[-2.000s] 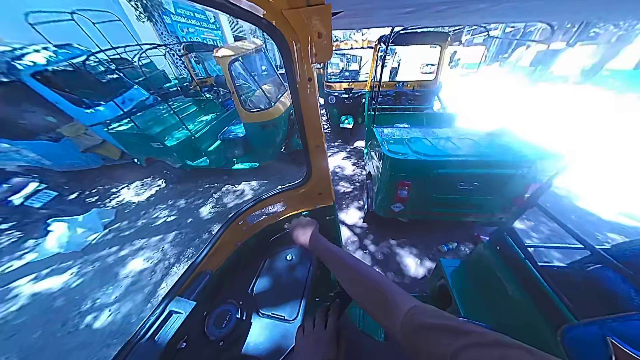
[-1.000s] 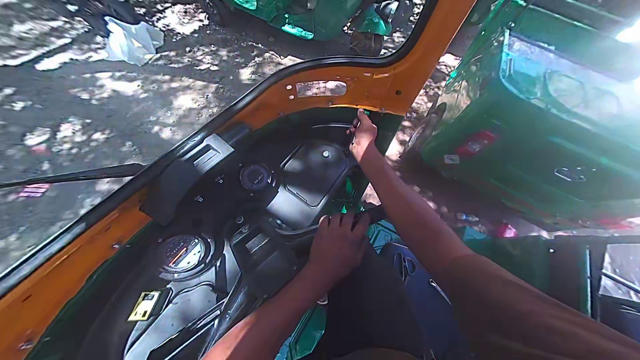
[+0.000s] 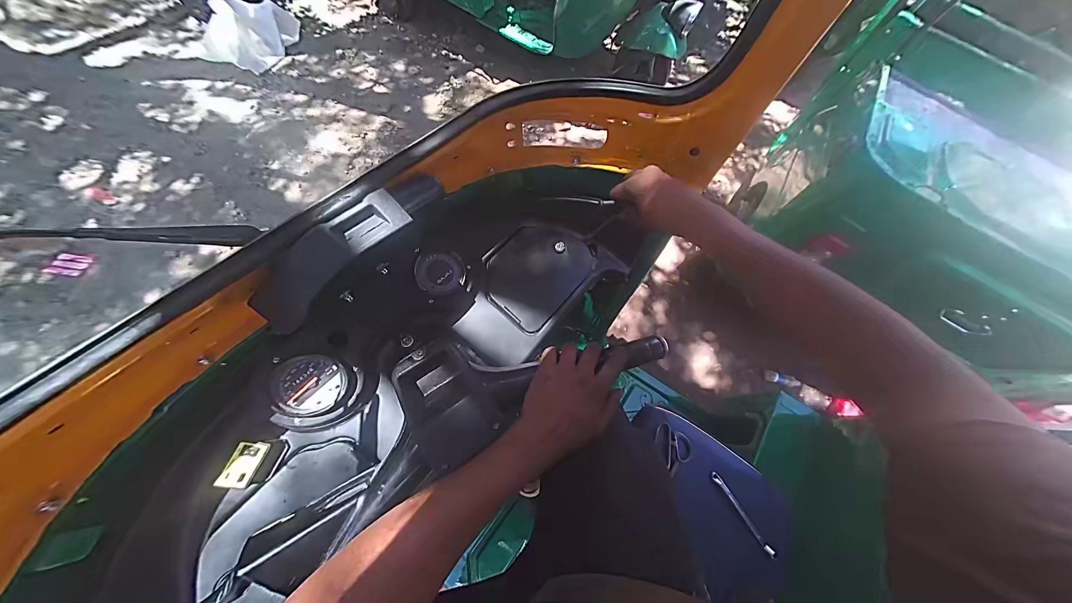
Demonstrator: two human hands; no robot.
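My left hand (image 3: pixel 578 398) rests with its fingers curled over the handlebar (image 3: pixel 645 351) of an auto rickshaw. My right hand (image 3: pixel 651 197) is at the right end of the black dashboard (image 3: pixel 519 201), against the orange windscreen frame (image 3: pixel 578 117); its fingers are curled, and what they hold, if anything, is hidden. Below that hand is a closed glovebox lid (image 3: pixel 540 276) with a round lock. A round speedometer (image 3: pixel 311 385) sits at the left of the dash. Scissors (image 3: pixel 672 446) and a metal wrench (image 3: pixel 744 512) lie on a blue surface (image 3: pixel 712 502) by my legs.
A green auto rickshaw (image 3: pixel 946 276) stands close on the right. Another green vehicle (image 3: pixel 553 25) is beyond the windscreen opening. A wiper arm (image 3: pixel 134 235) crosses at the left, and a white plastic bag (image 3: pixel 247 33) lies on the ground outside.
The view has swung down onto the dashboard since two seconds ago. Over the last second my left hand has stayed on the handlebar and my right hand near the dash's right end.
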